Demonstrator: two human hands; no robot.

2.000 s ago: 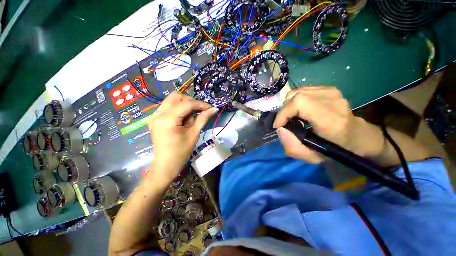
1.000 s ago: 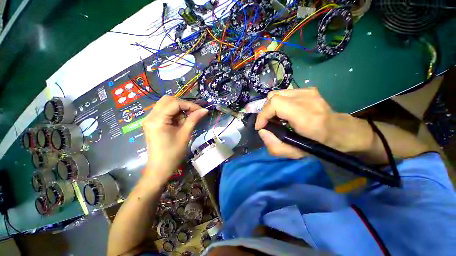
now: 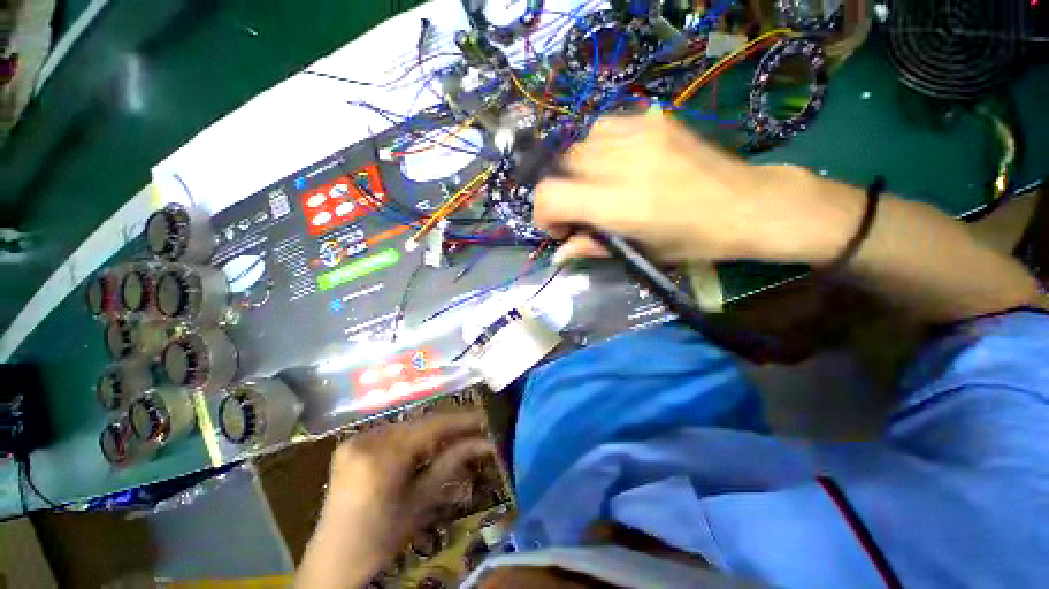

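Note:
My right hand (image 3: 650, 190) is over the ring boards and closed around the black soldering iron (image 3: 650, 274); the iron's tip is not clear. Dark ring boards (image 3: 512, 198) lie partly hidden under and beyond this hand, with coloured lead wires. A pale drum-shaped housing (image 3: 518, 354) lies tilted at the bench edge, with thin wires by its toothed rim. My left hand (image 3: 420, 460) is blurred, low over the open carton of housings (image 3: 466, 547); whether its fingers hold anything cannot be told.
Rows of housings (image 3: 182, 357) stand on the bench at left. A tangle of coloured wires (image 3: 587, 98) and another ring board (image 3: 788, 86) lie beyond my right hand. A round black grille (image 3: 949, 46) is at top right. The printed sheet (image 3: 311, 270) covers white paper (image 3: 265, 127).
My left hand has left the ring boards and dropped to the carton. My right hand has moved up over the boards with the iron. The view has shifted slightly.

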